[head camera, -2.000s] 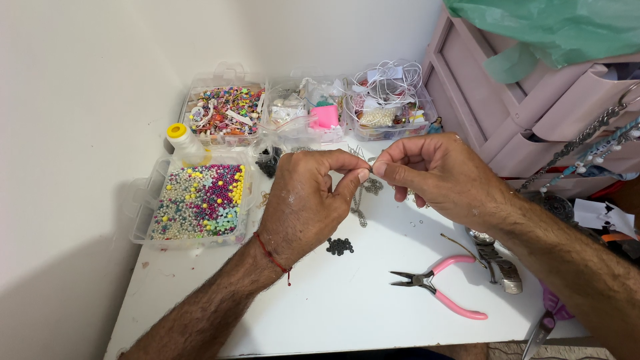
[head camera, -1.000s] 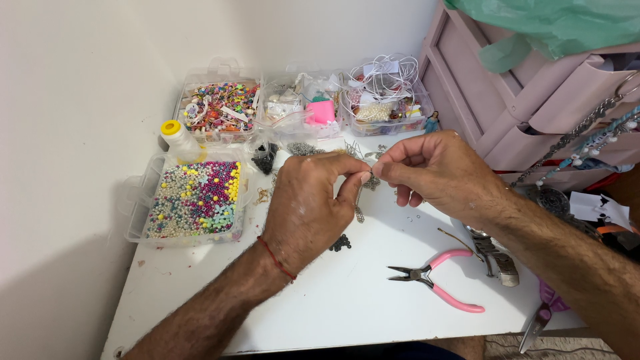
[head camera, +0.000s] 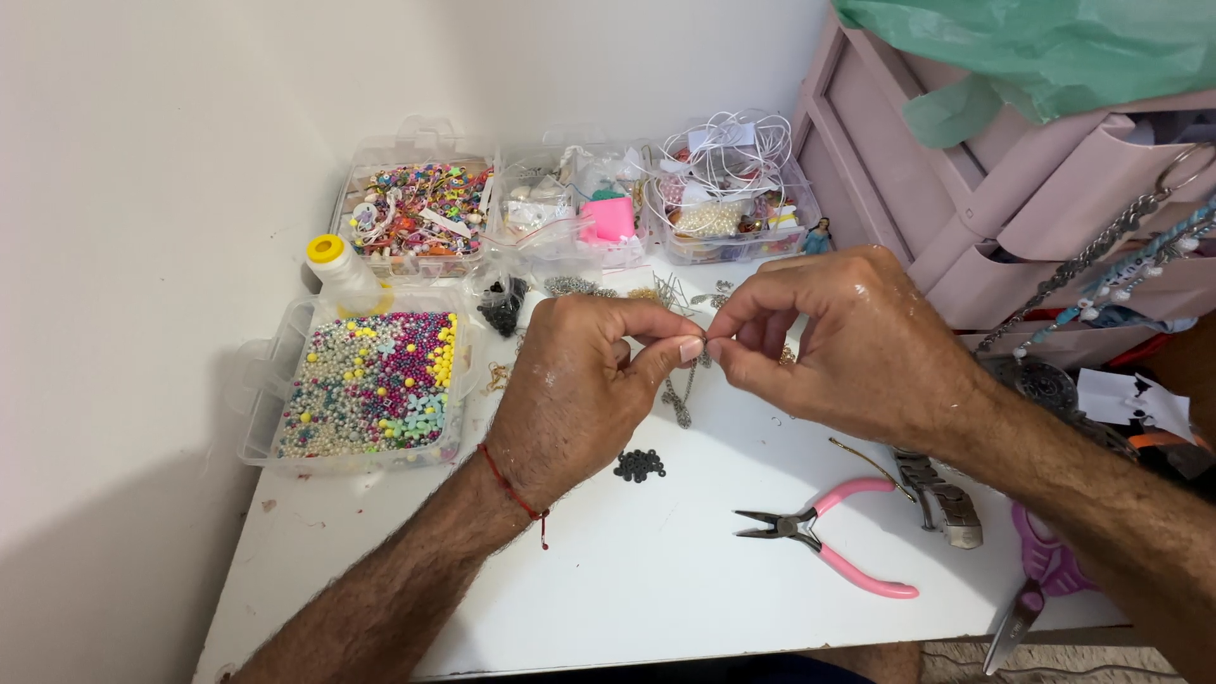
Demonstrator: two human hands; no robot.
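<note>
My left hand, with a red string at its wrist, and my right hand meet fingertip to fingertip above the white table. Both pinch a tiny dark piece, too small to identify. A thin metal chain shows just below the fingertips; whether it is joined to the piece I cannot tell. Small black beads lie in a pile nearer me. Pink-handled pliers rest with their jaws apart below my right hand, beside a metal-band wristwatch.
An open plastic box of beads stands left, with a thread spool behind it. Boxes of beads and white cord line the wall. Purple-handled scissors overhang the front edge. A pink drawer unit stands right.
Both hands stay pinched together at about the same place, with small finger movements. The black bead pile, partly hidden by my left hand one second ago, shows more fully now.
</note>
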